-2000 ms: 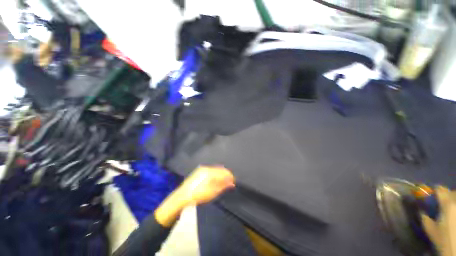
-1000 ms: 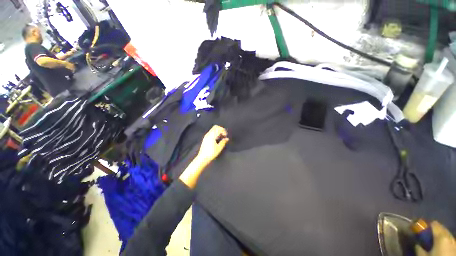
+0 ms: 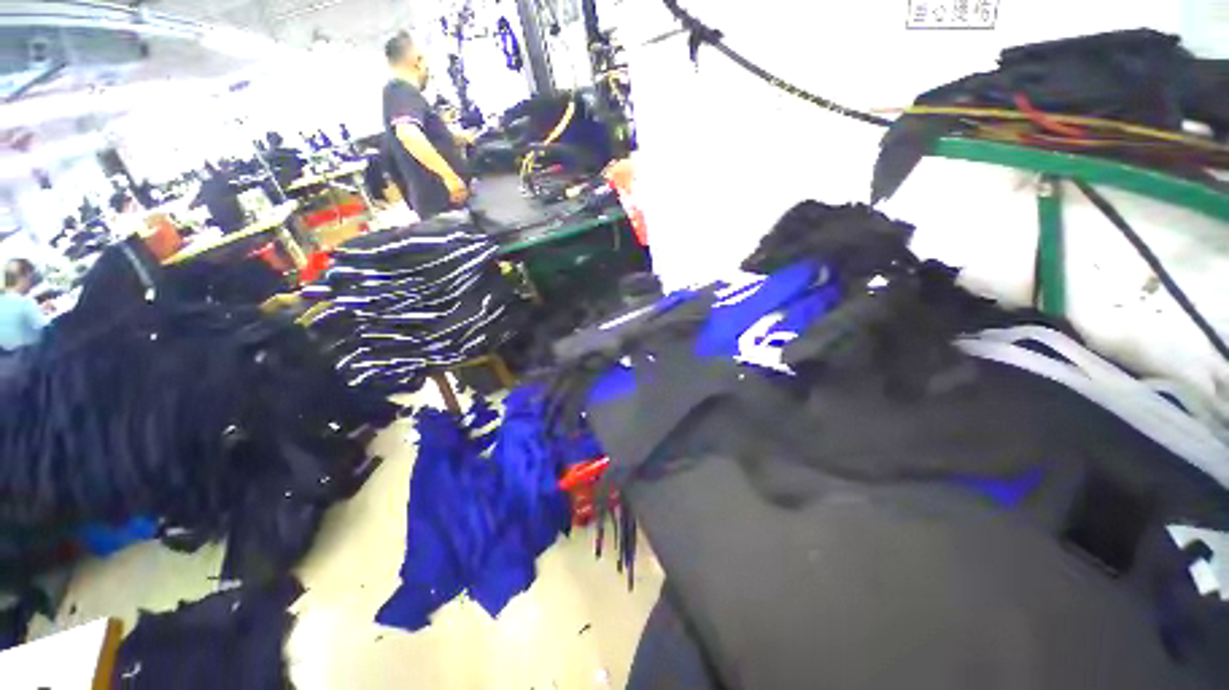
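Neither of my hands is in the picture. Nearest in front of me is the dark grey ironing table cover (image 3: 863, 580), cut off by the lower and right edges. Black cut pieces (image 3: 890, 337) lie heaped along its far left side. Royal blue pieces with white parts (image 3: 782, 303) lie among them, and more royal blue pieces (image 3: 472, 499) hang at the left of the table. A flat black smartphone (image 3: 1108, 519) lies at the right. White strips (image 3: 1105, 391) curve along the back edge.
A red plastic basket (image 3: 588, 488) is on the floor beside the table. A large dark garment heap (image 3: 175, 418) fills the left. Striped pieces (image 3: 411, 303) are stacked farther back, with a person (image 3: 421, 128) behind. A green frame (image 3: 1051, 243) stands at upper right.
The view has swung left and up. The iron, the shears and both hands have left the picture. More of the workshop, floor and dark heap shows at the left.
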